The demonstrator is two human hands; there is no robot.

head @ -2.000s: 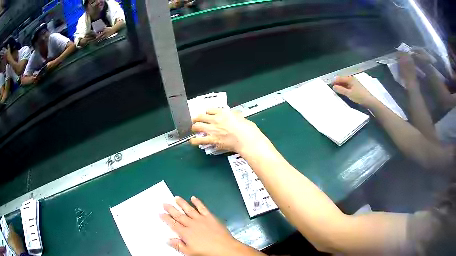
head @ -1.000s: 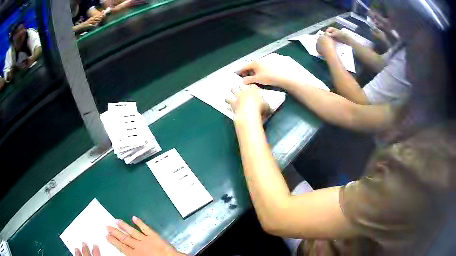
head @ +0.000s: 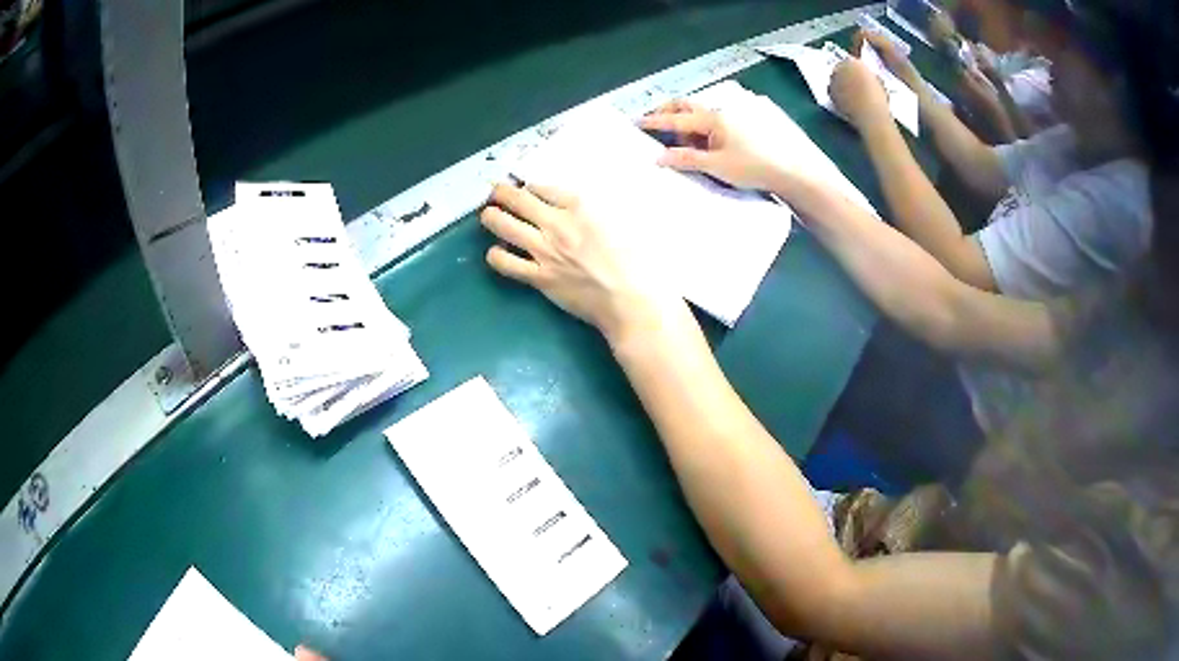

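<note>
A white paper sheet (head: 201, 626) lies on the green bench, cut off by the bottom edge at the left. Only a fingertip of my right hand (head: 310, 655) shows, at the sheet's right edge; the rest is out of the picture. My left hand is not in view. A single folded leaflet (head: 485, 484) with short black bars lies flat on the bench. A fanned pile of folded leaflets (head: 304, 297) lies beside the metal post.
A neighbour's hands (head: 569, 258) rest on a white sheet stack (head: 698, 245) at the right. Further workers' arms and papers show beyond. The upright post (head: 155, 194) rises from the pale edge rail (head: 84, 458). A dark green band (head: 388, 91) lies beyond the rail.
The view has turned right and closer to the leaflets. My hands and sheet have slid towards the bottom edge. The neighbour's near hand has moved left across their sheet.
</note>
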